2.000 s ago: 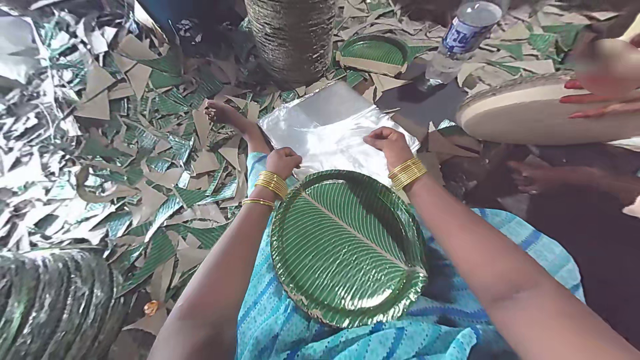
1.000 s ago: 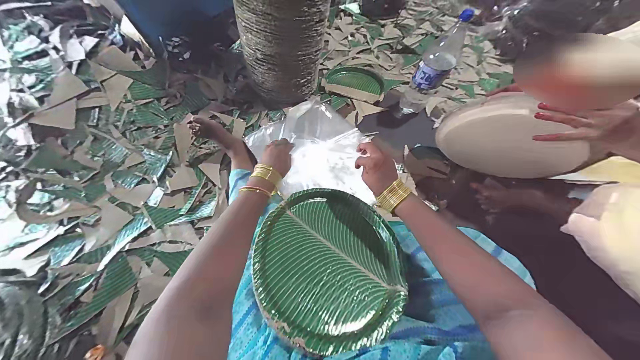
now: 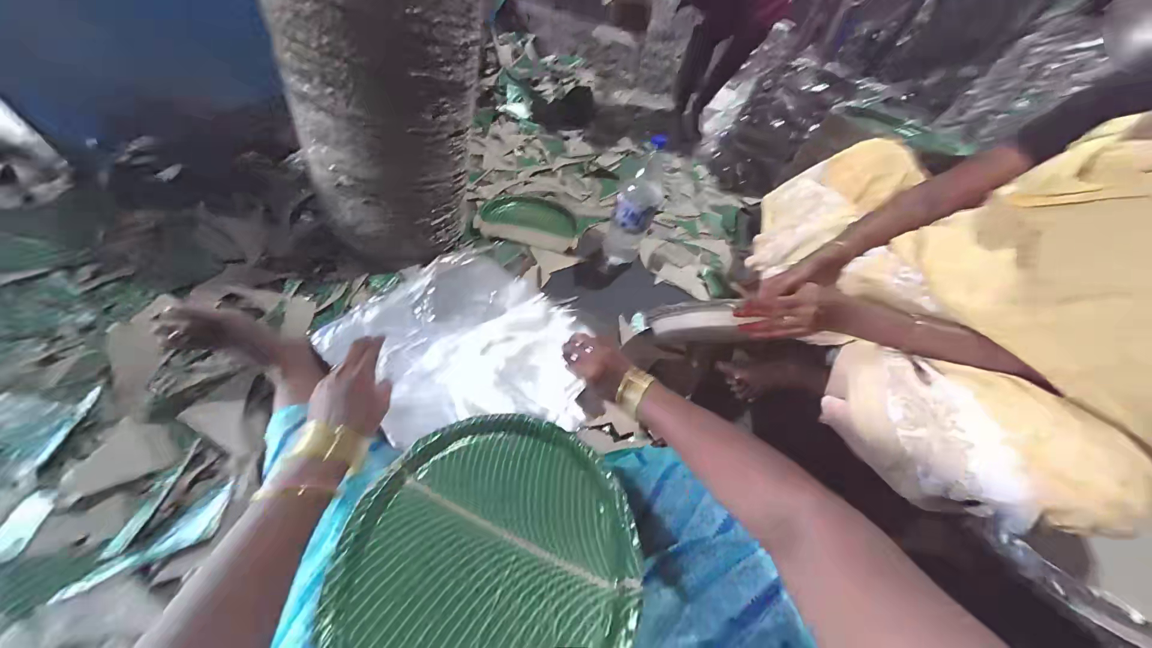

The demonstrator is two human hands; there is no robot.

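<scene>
A round green plate with a banana-leaf pattern point(image 3: 504, 540) rests on my lap over the blue patterned cloth point(image 3: 711, 549). Beyond it, clear plastic bags or sheeting point(image 3: 477, 342) lie bunched and bright. My left hand point(image 3: 353, 387) is at the near left edge of the plastic, fingers raised; whether it grips any is unclear. At the right edge of the plastic is my right hand point(image 3: 598, 358), its fingers curled; a hold on the plastic cannot be made out. Gold-coloured bangles circle both wrists.
A tall stack of plates point(image 3: 387, 117) stands ahead. Near it are a green plate point(image 3: 526, 220) and a plastic bottle with a blue cap point(image 3: 637, 202). Card offcuts point(image 3: 126, 459) litter the ground. At right, a seated person's hands point(image 3: 792, 306) hold a round stack of plates point(image 3: 697, 322).
The view has swung up and to the right. The neighbouring person's round stack, seen broad-faced before, now shows mostly edge-on. The green plate stays on my lap.
</scene>
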